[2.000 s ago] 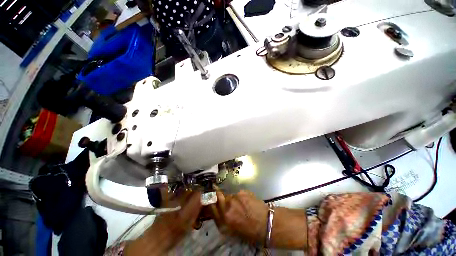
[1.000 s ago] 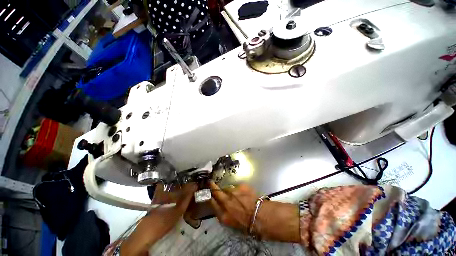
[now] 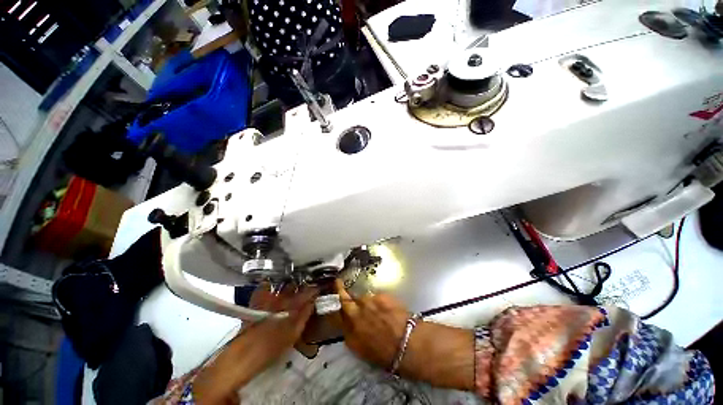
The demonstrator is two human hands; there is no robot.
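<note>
The white sewing machine (image 3: 396, 174) fills much of the view. My left hand (image 3: 273, 316) and my right hand (image 3: 372, 320) are close together under the machine's head, with fingertips at the presser foot area (image 3: 321, 273). Only a little dark fabric shows by the fingers, so what they pinch is mostly hidden. A small white piece (image 3: 327, 304) sits between the hands, near the foot. A lamp lights the bed to the right of the foot. A thick white loop (image 3: 186, 289) curves beside my left hand.
Black caps (image 3: 95, 304) lie piled at the left. A red and black tool (image 3: 541, 251) and black cable lie by the machine's base. A blue bin (image 3: 194, 99), a red box (image 3: 67, 213) and a person in polka dots (image 3: 293, 35) are beyond the machine.
The camera view has shifted slightly. Both hands stay at the foot; my left hand's fingers have moved a little, and the small white piece remains between the hands.
</note>
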